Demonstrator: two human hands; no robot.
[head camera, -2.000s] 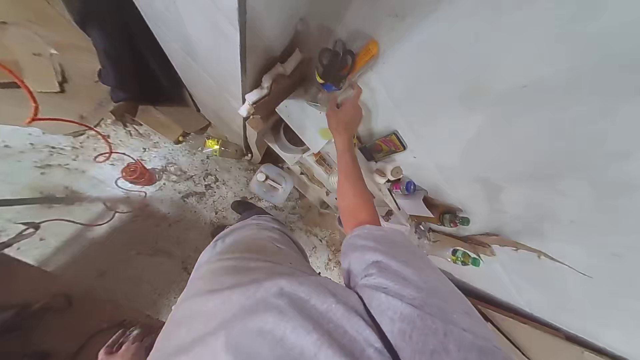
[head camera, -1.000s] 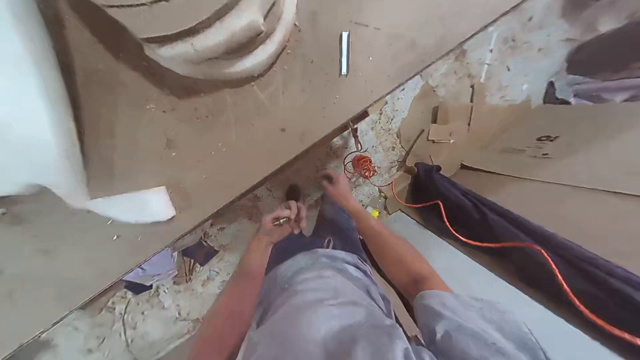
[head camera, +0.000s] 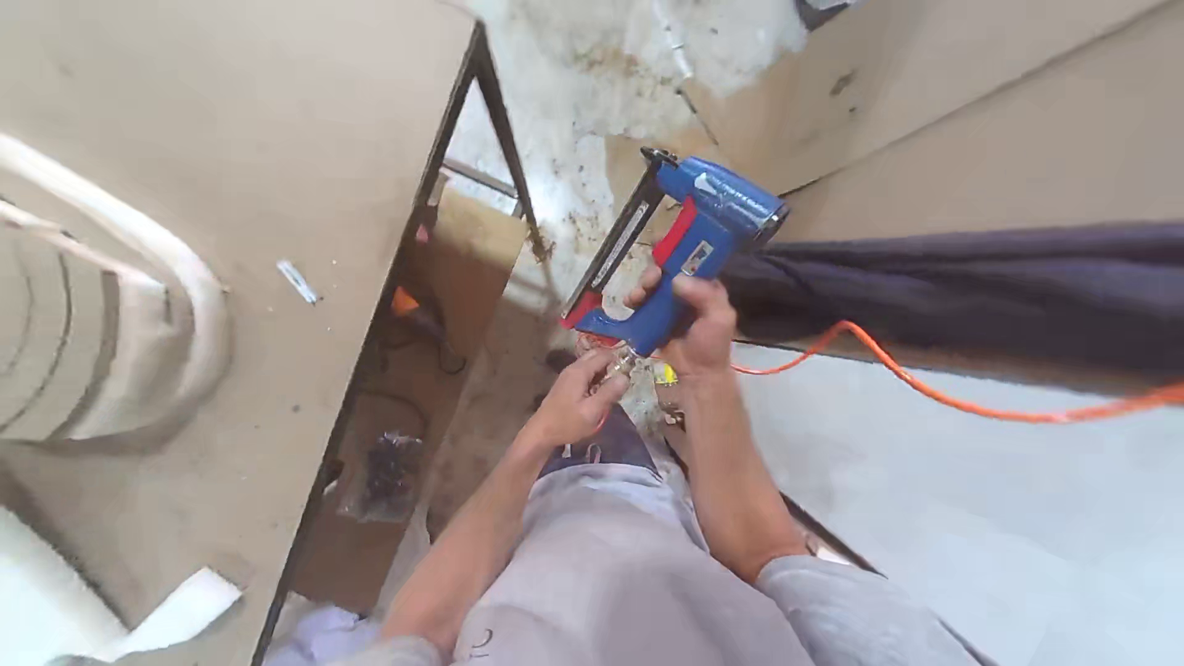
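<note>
A blue pneumatic staple gun (head camera: 689, 250) with a red trigger and a dark magazine is held up in front of me. My right hand (head camera: 698, 324) grips its blue handle. At the bottom end of that handle, my left hand (head camera: 585, 393) pinches a metal air hose fitting (head camera: 622, 363) between thumb and fingers. Whether the fitting is joined to the gun cannot be told. An orange air hose (head camera: 911, 370) runs off to the right.
On the left stands a large table (head camera: 250, 370) bearing curved layered padding (head camera: 176, 305), a small light strip (head camera: 297, 281) and a white foam piece (head camera: 185, 612). Dark rolled fabric (head camera: 971, 296) lies at right beside cardboard (head camera: 971, 139). A plastic bag (head camera: 387, 472) is under the table.
The staple gun is now in my right hand; one second ago it was not visible there. My left hand holds a small fitting in both later frames. The view has swung from the wall to the table.
</note>
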